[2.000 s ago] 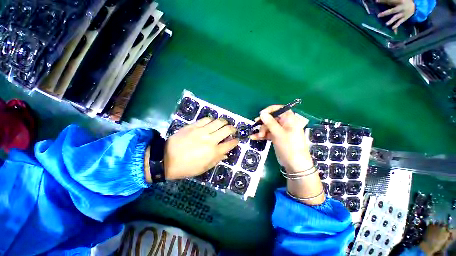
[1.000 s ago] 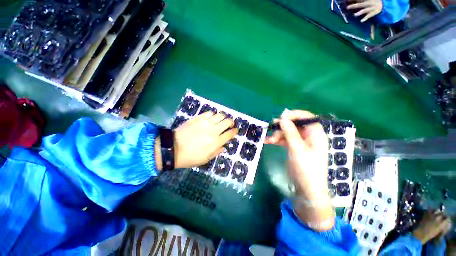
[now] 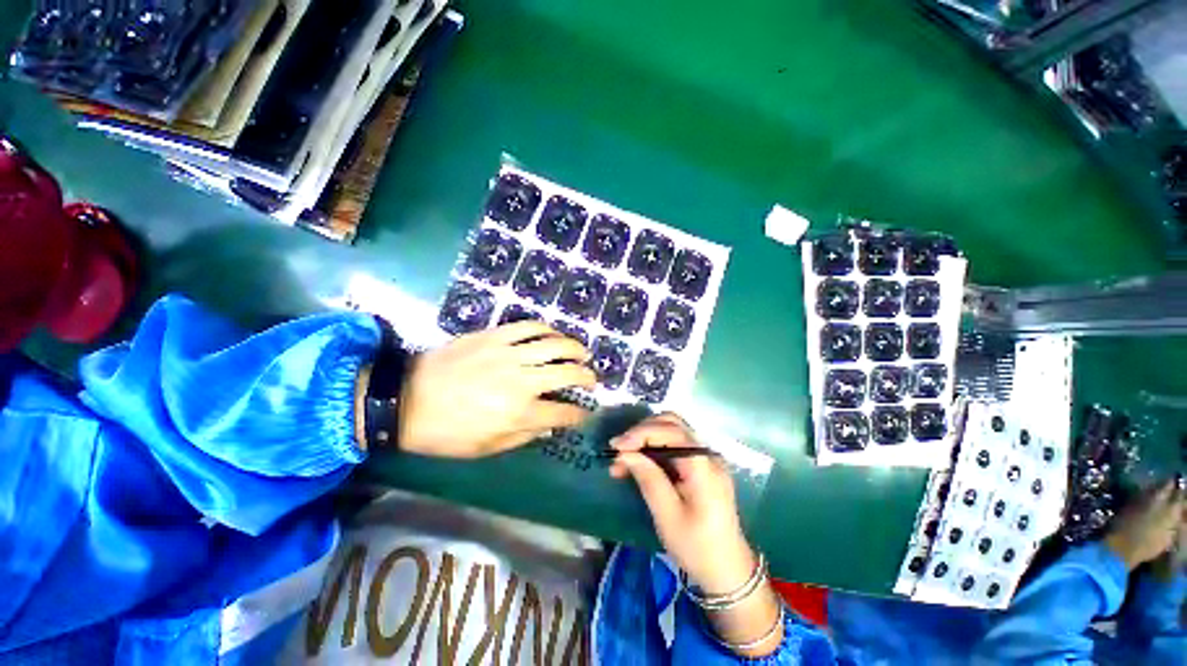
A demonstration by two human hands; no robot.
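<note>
A white sheet (image 3: 711,310) carries rows of glossy black moulded parts (image 3: 607,239) on the green bench. My left hand (image 3: 492,390) lies palm down over the sheet's near left edge, fingers spread, covering some parts. My right hand (image 3: 680,492) grips a thin dark pen-like tool (image 3: 677,452) near the sheet's front edge. The tool's tip is over small dark rings of the pad sheet (image 3: 568,450), partly under my left hand. Whether a pad is on the tip is too small to tell.
A second sheet of black parts (image 3: 885,341) lies to the right, with a small white square (image 3: 785,224) beside it. White dotted sheets (image 3: 996,501) lie beyond, near another person's hand (image 3: 1148,526). A tray stack (image 3: 280,98) and red object (image 3: 85,273) are at left. A metal bar (image 3: 1087,311) is at right.
My right hand with the tool has moved from the sheet's right side down toward me, to the small rings. My left hand has slid nearer me, uncovering more black parts.
</note>
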